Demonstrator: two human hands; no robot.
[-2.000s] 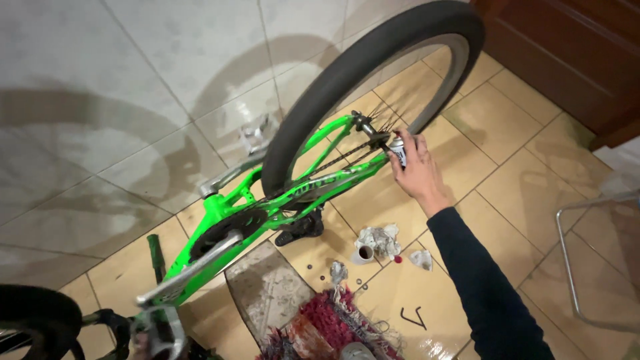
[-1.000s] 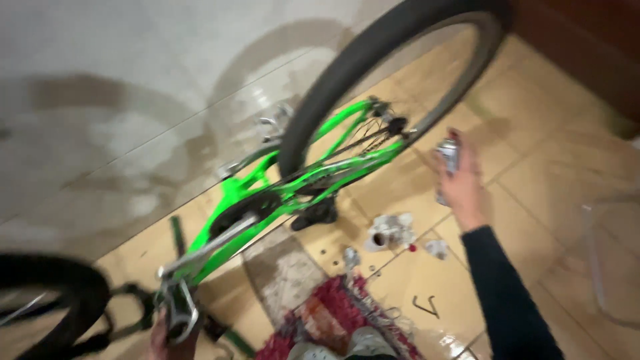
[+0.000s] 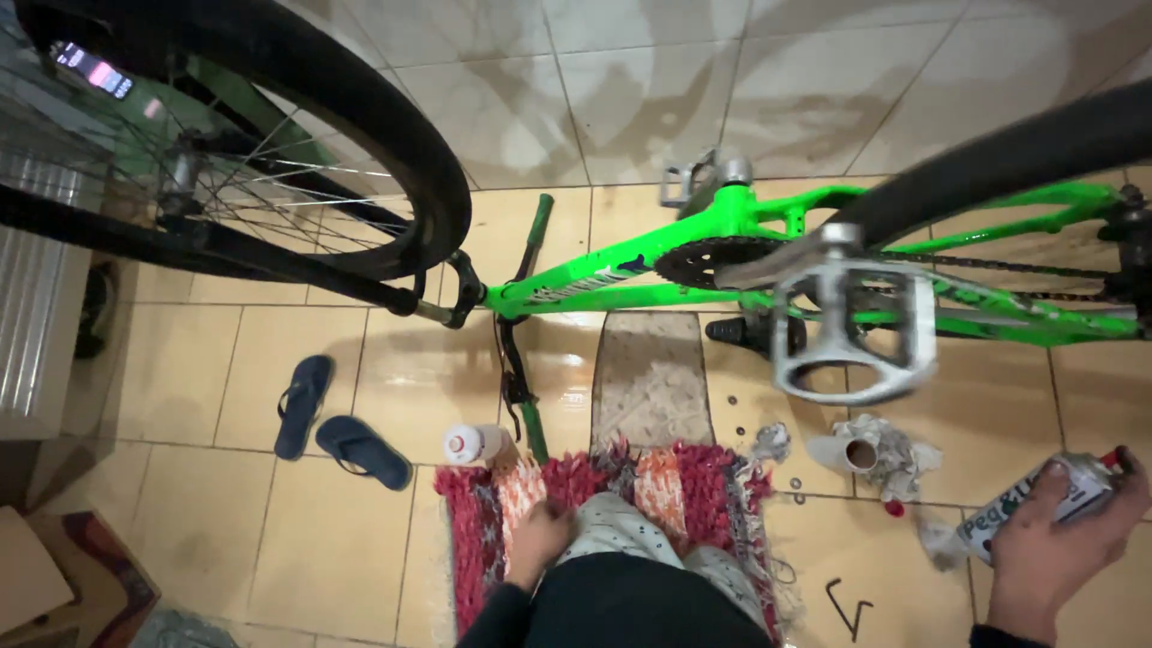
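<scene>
A bright green bicycle frame (image 3: 630,256) lies upside down across the view, with a chainring (image 3: 693,263) and a metal platform pedal (image 3: 855,333) nearest me. At the right, my right hand (image 3: 1062,540) is wrapped around a spray can (image 3: 1035,504) with a red top, low over the floor tiles. My left hand (image 3: 538,544) is beside my knee above the red shaggy rug (image 3: 472,558); its fingers are partly hidden and I see nothing in it. The front wheel (image 3: 441,198) is at upper left, the rear tyre (image 3: 1008,157) at upper right.
Near the rug stand a white bottle (image 3: 472,444) and a cardboard tube (image 3: 859,455) by crumpled paper (image 3: 904,459). Hex keys (image 3: 848,607) and small washers (image 3: 796,490) lie on the tiles. Flip-flops (image 3: 364,450) and a cardboard box (image 3: 90,576) are at left. A tiled wall (image 3: 648,99) is behind.
My right hand has moved with the can away from the rear hub, down over the floor. My left hand has left the pedal and come to my knee. The view has swung left.
</scene>
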